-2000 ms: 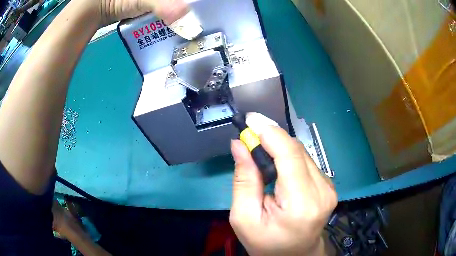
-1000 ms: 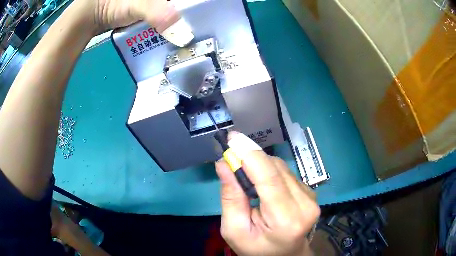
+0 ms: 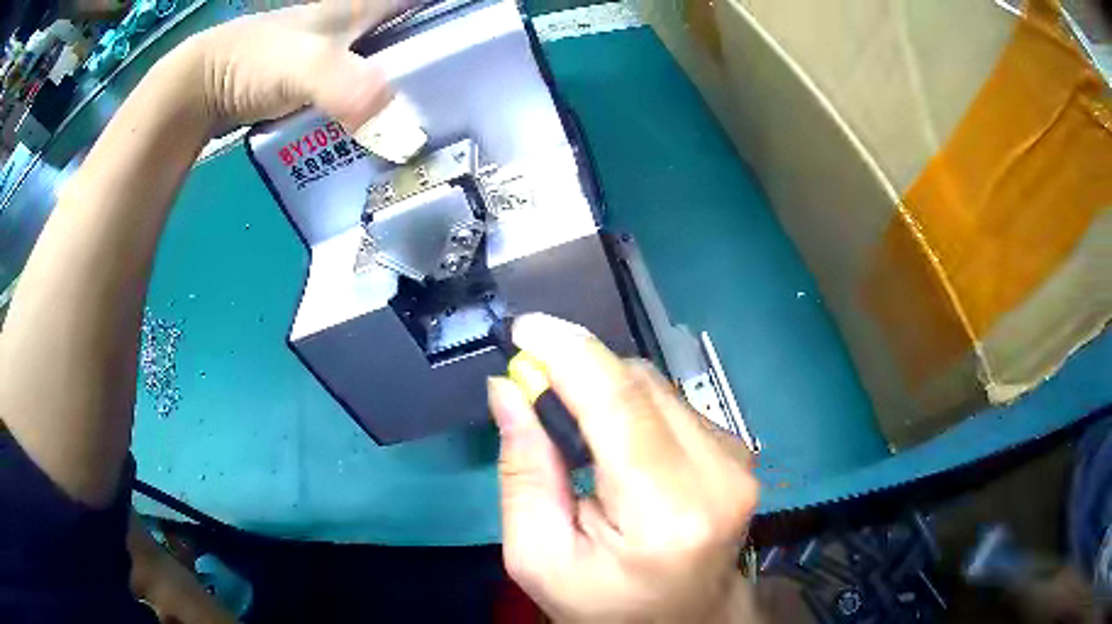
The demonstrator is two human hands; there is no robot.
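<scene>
The white-silver screw feeder (image 3: 366, 378) stands tilted on the green bench, its red lettering partly covered. My left hand (image 3: 323, 92) reaches over its top and holds it, thumb on the front face above the metal block (image 3: 421, 195). My right hand (image 3: 622, 463) grips a black-and-yellow hand screwdriver (image 3: 543, 402), its shaft pointing into the dark front recess (image 3: 457, 323) of the feeder. The screwdriver's tip is hard to make out. The silver feed rail (image 3: 707, 396) lies on the bench right of the feeder, partly hidden by my right hand and the feeder.
A large cardboard carton (image 3: 780, 183) with orange tape stands on the right. Small screws (image 3: 160, 360) lie scattered on the bench (image 3: 232, 439) at the left. Below the bench edge are dark grey pieces (image 3: 866, 579) at right and another person's arm (image 3: 171, 583) at left.
The feeder has shifted left and down in view and is turned a little. Both hands have moved with it. The screwdriver is still in my right hand at the recess.
</scene>
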